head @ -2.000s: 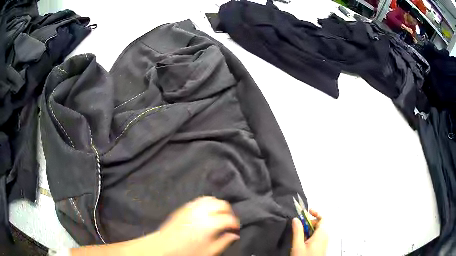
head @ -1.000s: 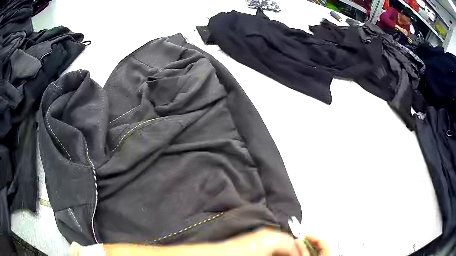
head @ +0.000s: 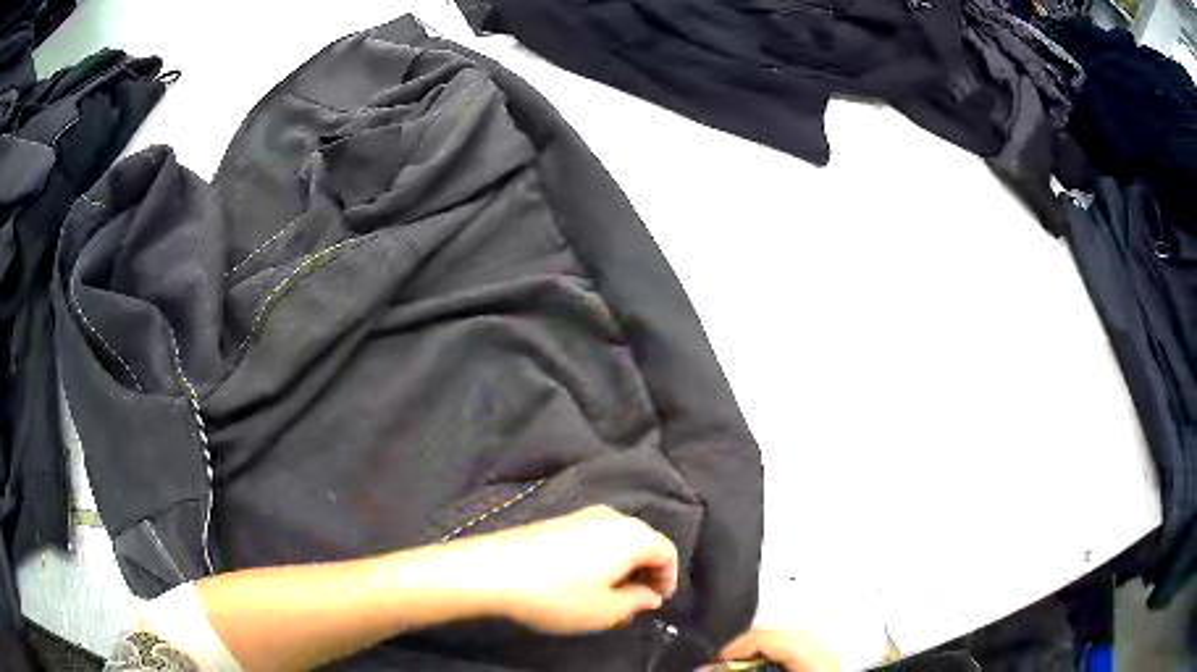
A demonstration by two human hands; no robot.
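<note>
A dark grey garment (head: 433,381) lies in front of me, with pale and yellow dashed stitching along its seams. My left hand (head: 597,571) is over its lower right part with curled fingers; whether they pinch cloth or a thread is hidden. My right hand (head: 788,649) is at the bottom edge and mostly cut off. It holds the thread snips, of which only a yellowish strip (head: 743,666) of the handle shows. A small silvery bit (head: 667,629) shows on the cloth between my hands, perhaps the blade tips.
The white table (head: 906,381) lies under the garment. Black garments (head: 709,59) lie along its far side and more dark garments (head: 1142,341) hang at the right edge. Heaped dark garments (head: 40,289) are at the left. A blue thing (head: 1097,659) is below the table edge at lower right.
The garment and table sit higher and further left in view. My left hand has moved back from my right hand, which is now lower and more cut off. The snips' blades no longer show clearly.
</note>
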